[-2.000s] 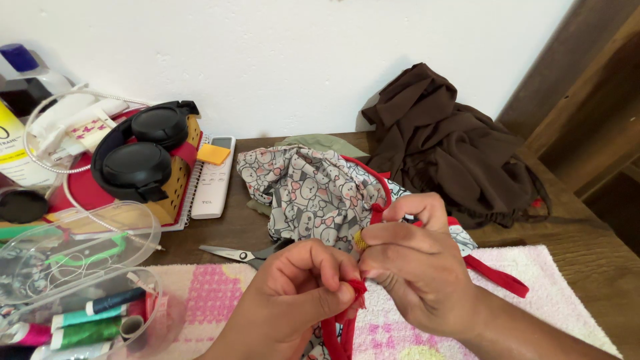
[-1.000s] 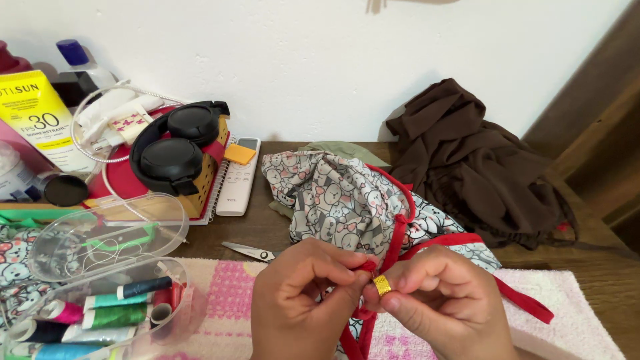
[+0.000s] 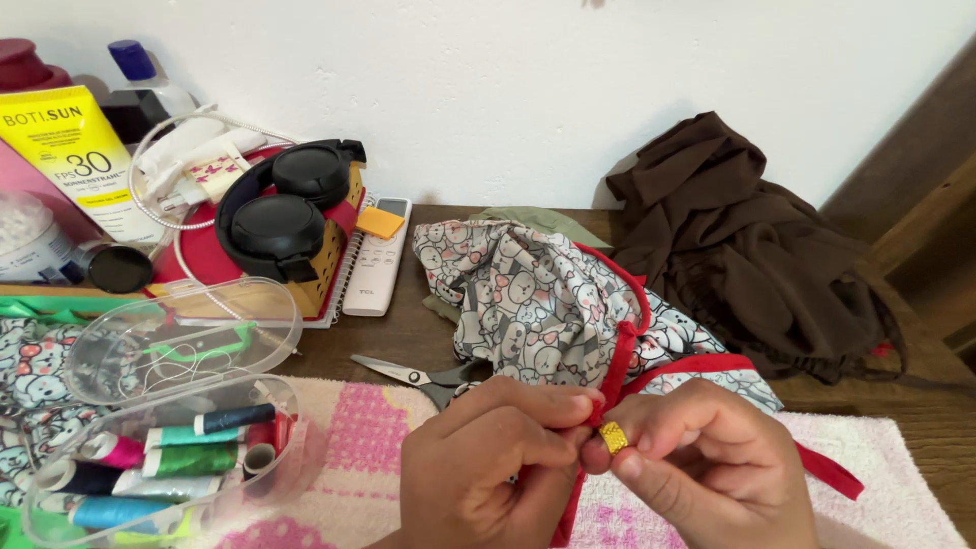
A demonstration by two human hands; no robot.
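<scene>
In the head view, my left hand (image 3: 496,457) pinches a gathered bit of red fabric trim (image 3: 598,412) at the lower middle. My right hand (image 3: 709,457) meets it from the right, fingertips close together, with a gold dimpled thimble (image 3: 613,438) on one finger pressed near the red trim. Whether a needle is between the fingers cannot be seen. Behind both hands lies a bunched cloth printed with cartoon animals (image 3: 526,305), edged in red trim. Scissors (image 3: 412,375) with dark handles lie left of it, partly hidden by my left hand.
A pink and white towel (image 3: 366,435) lies under the hands. At left are an open plastic case (image 3: 305,457) of thread spools, headphones (image 3: 278,221) on a box, a white remote control (image 3: 378,267) and a sunscreen tube (image 3: 76,160). Brown cloth (image 3: 747,252) is heaped at right.
My right hand, raised two seconds ago, has come down beside my left hand, and the thimble shows plainly. Between one second ago and now the hands have barely moved. The view has shifted.
</scene>
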